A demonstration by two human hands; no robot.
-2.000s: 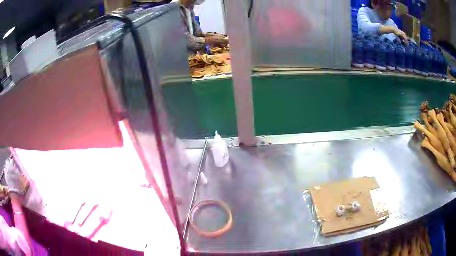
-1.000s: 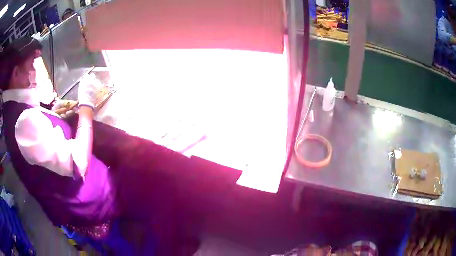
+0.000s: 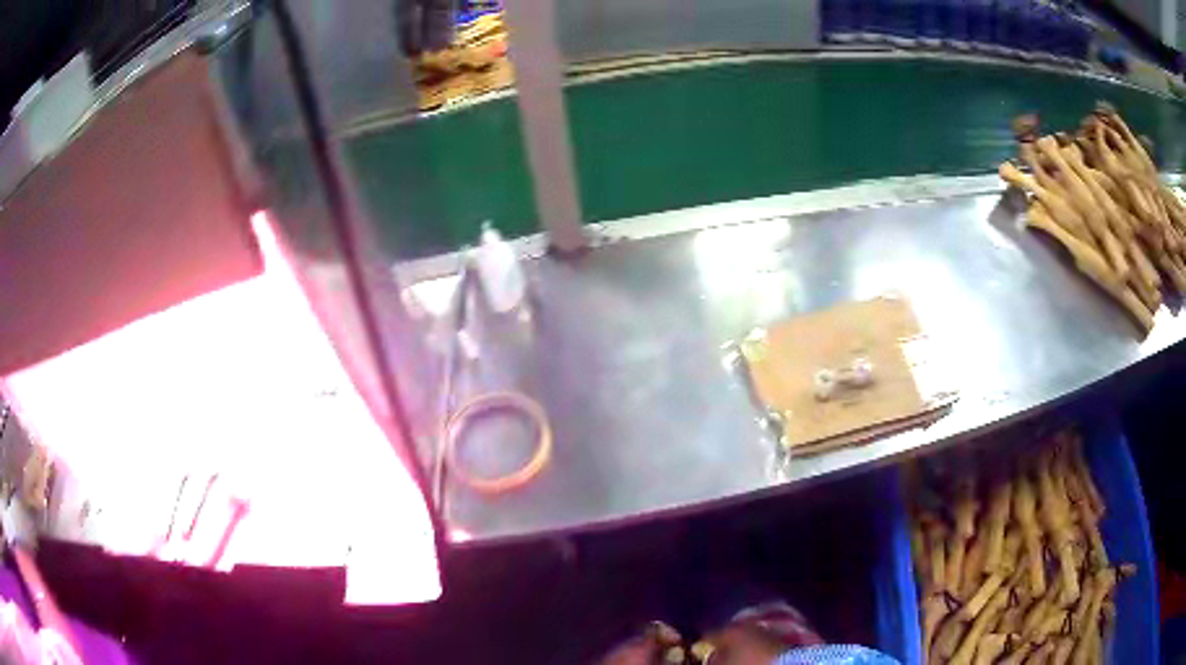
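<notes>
My left hand point(image 3: 644, 644) and my right hand point(image 3: 761, 634) show at the bottom edge, close together in front of the bench and mostly cut off. Small tan spots point(image 3: 702, 648) show between them; whether these are a held piece or fingertips I cannot tell. A brown cardboard pad point(image 3: 832, 357) lies on the metal bench with small white fittings point(image 3: 845, 378) on it. Tan moulded limbs point(image 3: 1099, 214) are piled at the bench's right end. More limbs point(image 3: 1008, 546) fill a blue bin point(image 3: 1134, 520) below the bench edge.
A tape roll point(image 3: 498, 483) lies flat on the metal bench point(image 3: 624, 390), with a squeeze bottle point(image 3: 500, 270) behind it. A clear screen and dark upright edge stand at left, before a brightly lit station point(image 3: 117, 429). A green belt point(image 3: 728, 130) runs behind. Part of another person shows at far left.
The view has swung left, then back right and down. The blue bin of limbs now shows more fully, and both my hands are partly visible at the bottom edge.
</notes>
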